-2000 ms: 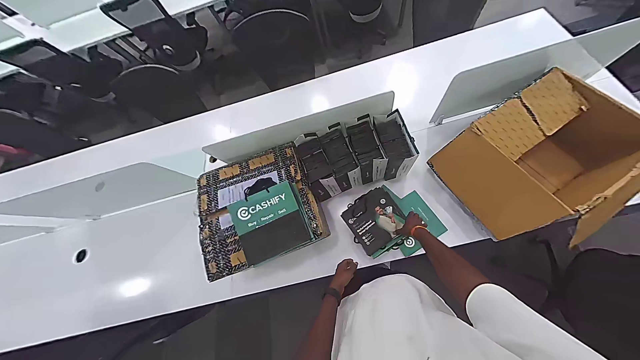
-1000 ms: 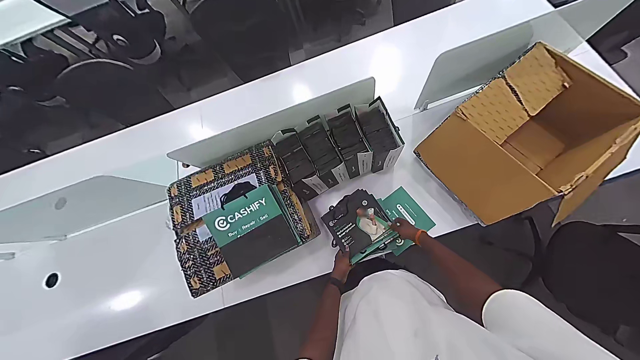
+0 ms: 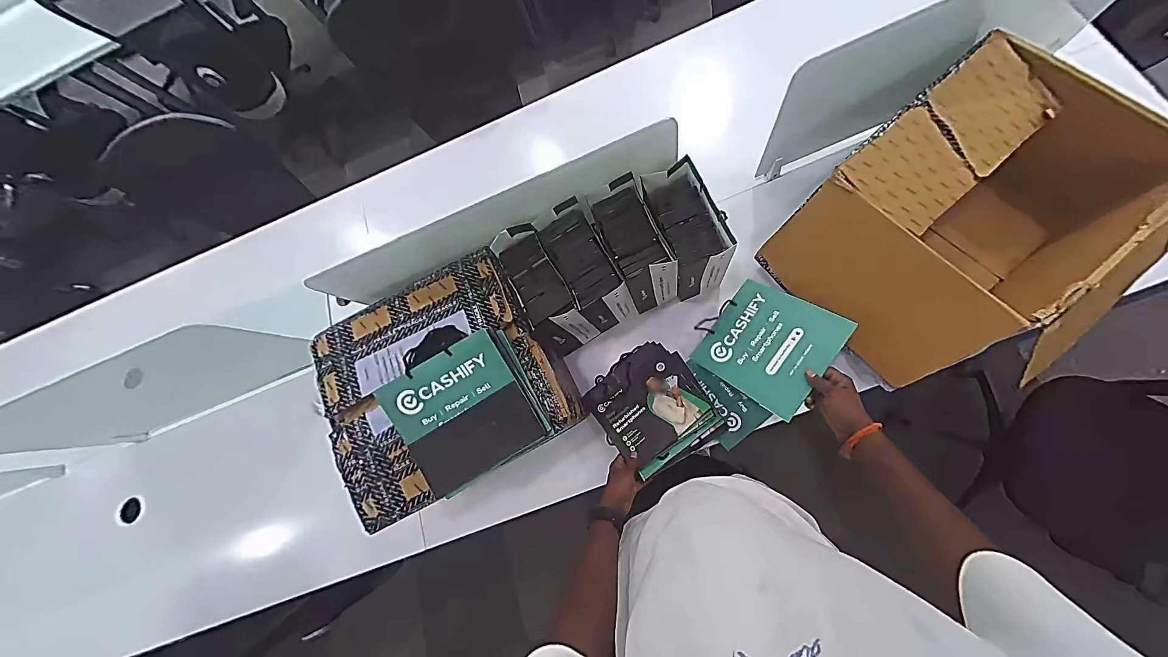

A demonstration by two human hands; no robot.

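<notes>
My right hand (image 3: 835, 400) holds a flat green paper bag (image 3: 774, 351) with a dark cord handle by its lower right corner. Beneath that bag, partly covered, is another green bag (image 3: 741, 429). My left hand (image 3: 622, 482) is at the lower left edge of a stack of black printed paper bags (image 3: 639, 401), its fingers on the edge; the grip is partly hidden. More green and black bags (image 3: 474, 411) lie on a patterned, taped carton (image 3: 388, 488) to the left. Several upright bags filled with dark packets (image 3: 630, 242) stand behind the stack.
A large open cardboard box (image 3: 894, 274) stands at the right of the white desk (image 3: 219, 456). Low divider panels (image 3: 511, 210) rise behind the upright bags and behind the box. A cable hole (image 3: 131, 510) is at the left. A dark chair (image 3: 1086, 474) is at the lower right.
My right hand has moved right from the stack, and a green bag is now in it, over the other green bag. My left hand remains at the stack's lower edge.
</notes>
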